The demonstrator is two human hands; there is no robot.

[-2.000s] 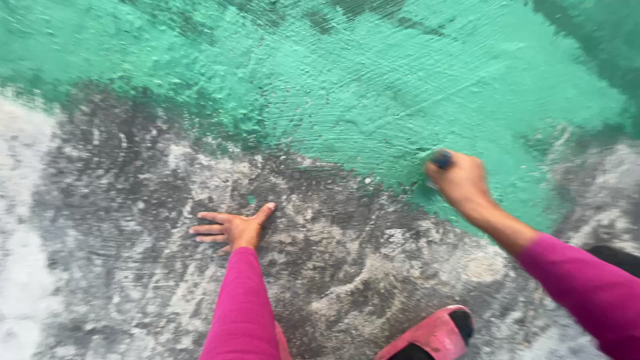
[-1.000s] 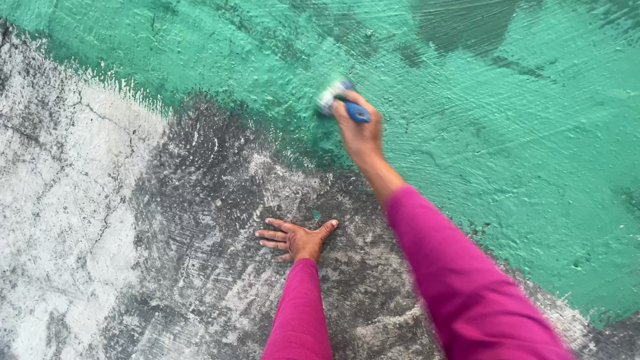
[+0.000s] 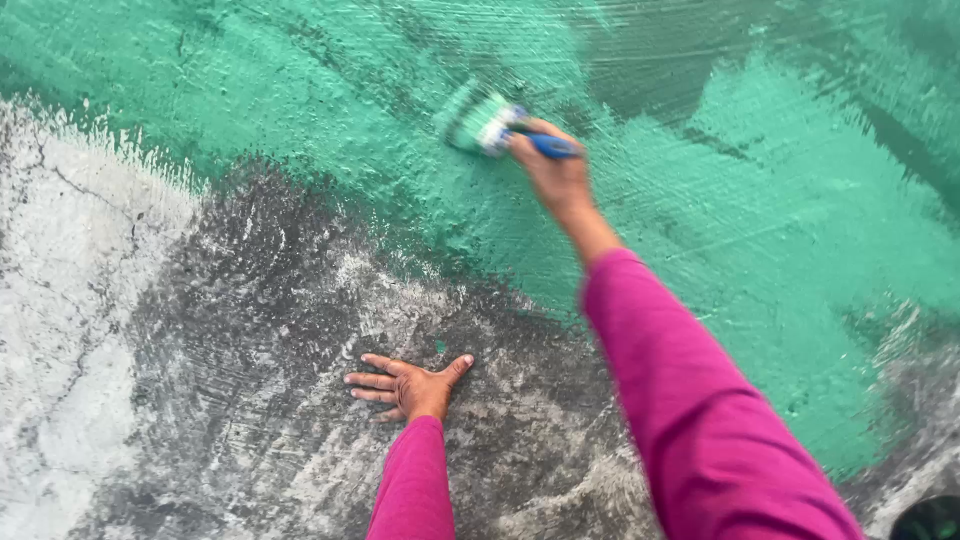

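My right hand (image 3: pixel 555 169) grips the blue handle of a paintbrush (image 3: pixel 491 127), whose bristles are coated in green paint and blurred against the wet green paint (image 3: pixel 750 247) of the concrete surface. My left hand (image 3: pixel 420 386) is spread flat on the bare grey concrete (image 3: pixel 285 420) below the paint's edge, fingers apart and holding nothing. A small green paint spot (image 3: pixel 440 346) lies just above it. Both arms wear magenta sleeves.
Whitish, cracked concrete (image 3: pixel 60 300) extends down the left side. Darker green patches (image 3: pixel 652 60) show at the upper right. A dark round object (image 3: pixel 928 519), cut off by the frame, is at the lower right corner.
My right hand with the brush was low at the right edge of the green paint two seconds ago and is now higher, over the painted area. My left hand stays beside the small green spot.
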